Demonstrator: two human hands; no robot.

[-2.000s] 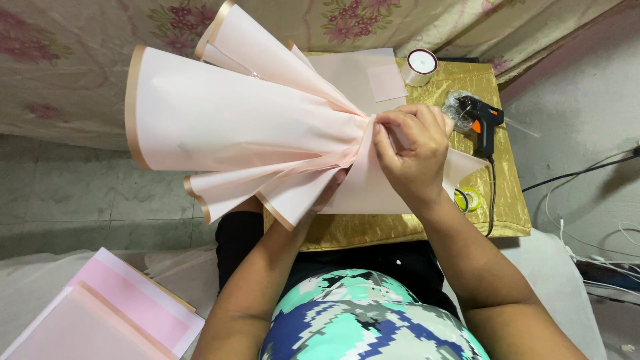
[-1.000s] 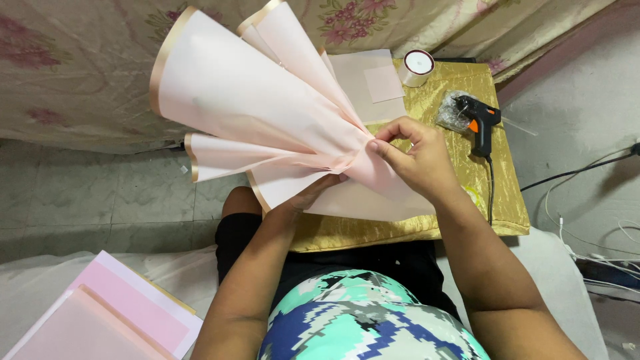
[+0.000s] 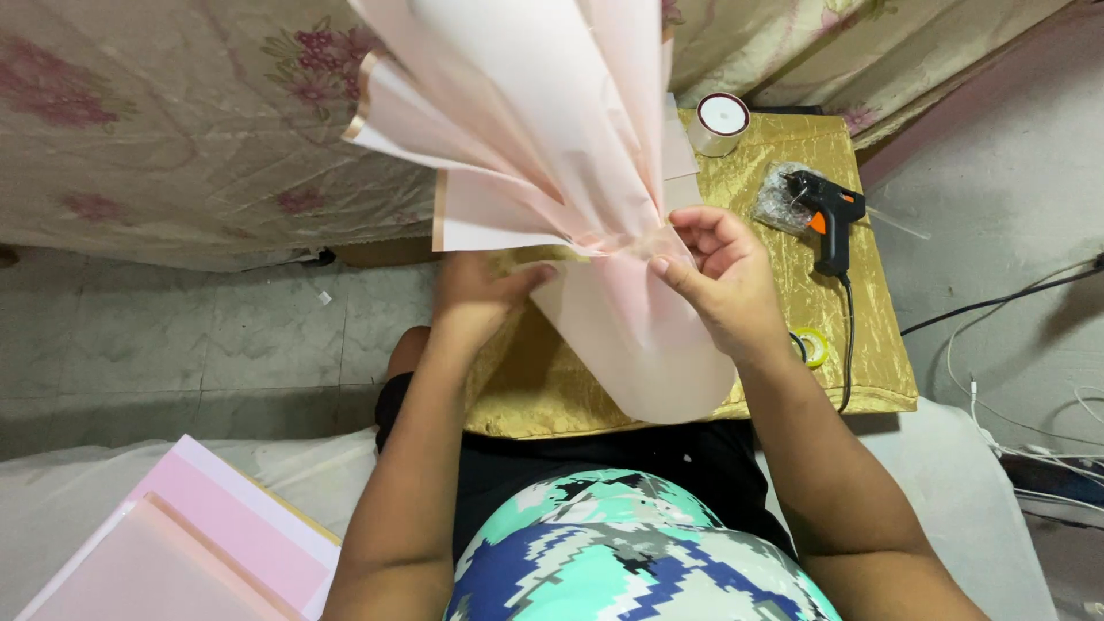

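A pale pink wrapping-paper bundle (image 3: 552, 112) with gold-edged sheets fans out upward, gathered at a narrow waist, with a rounded lower part (image 3: 664, 371) spreading below it. My right hand (image 3: 720, 276) pinches the paper at the right side of that waist between thumb and fingers. Left of the waist is my left hand (image 3: 487, 297), somewhat blurred, its thumb pointing at the paper's edge and its fingers partly hidden under the sheets. Whether it touches the paper is not clear.
On the gold cloth-covered table (image 3: 862, 371) lie a black glue gun (image 3: 828, 216) on clear plastic, a ribbon spool (image 3: 723, 121) and a yellow tape roll (image 3: 811, 347). A cord (image 3: 849, 345) runs off the glue gun. Pink and white sheets (image 3: 233, 526) lie at lower left. A floral curtain (image 3: 216, 129) hangs behind.
The bundle has turned from fanning leftward to pointing upward, and its rounded lower part now shows. My left hand has come out from beneath the gathered waist to its left side.
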